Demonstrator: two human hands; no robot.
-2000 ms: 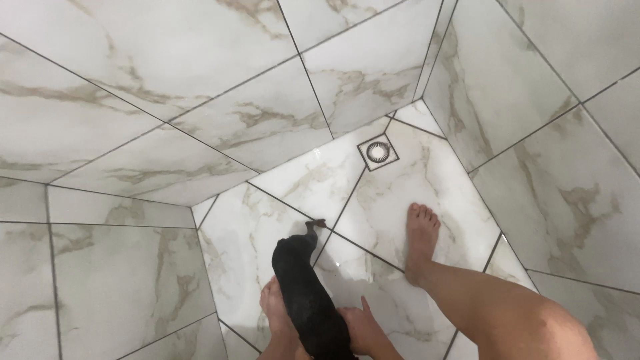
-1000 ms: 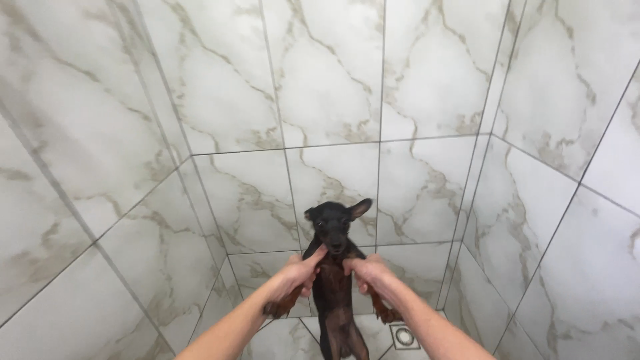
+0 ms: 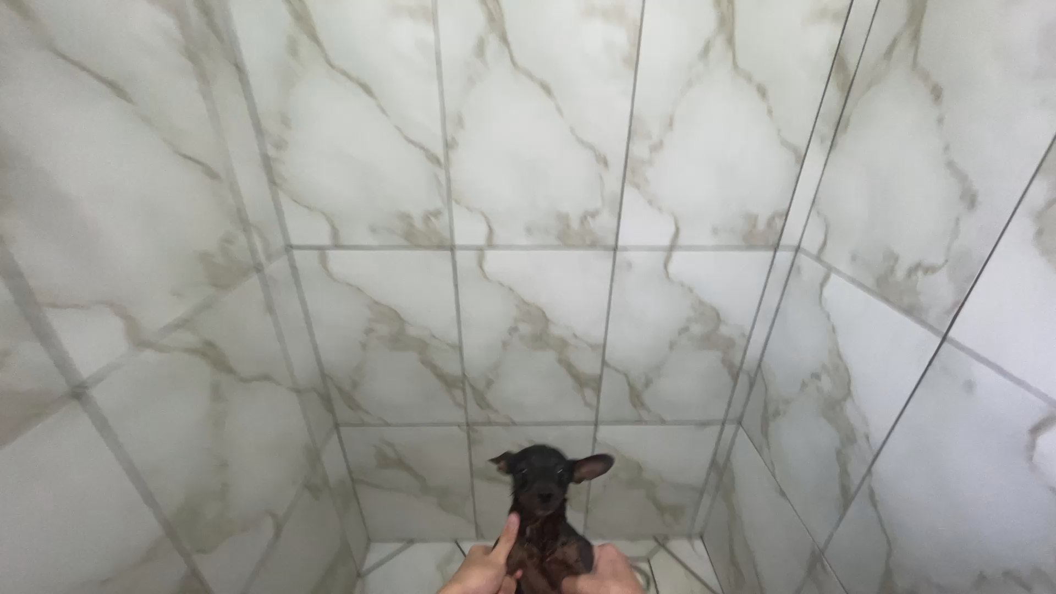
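Observation:
A small black and brown dog (image 3: 540,503), its coat wet-looking, faces me at the bottom middle of the head view. My left hand (image 3: 488,565) grips its side below the neck, thumb pointing up along the chest. On the other side my right hand (image 3: 606,571) holds the dog's flank near its foreleg. The dog's ears stick out sideways. Its lower body and hind legs are cut off by the frame's bottom edge.
Marble-patterned tiled walls (image 3: 536,330) enclose the space at the back, left and right. Behind the dog, a strip of tiled floor (image 3: 412,565) shows. Part of a round floor drain (image 3: 642,576) is visible beside my right hand.
The dog was low on the floor with its back to me, then was held upright facing me between both hands. It remains held upright. The view has tilted up toward the wall.

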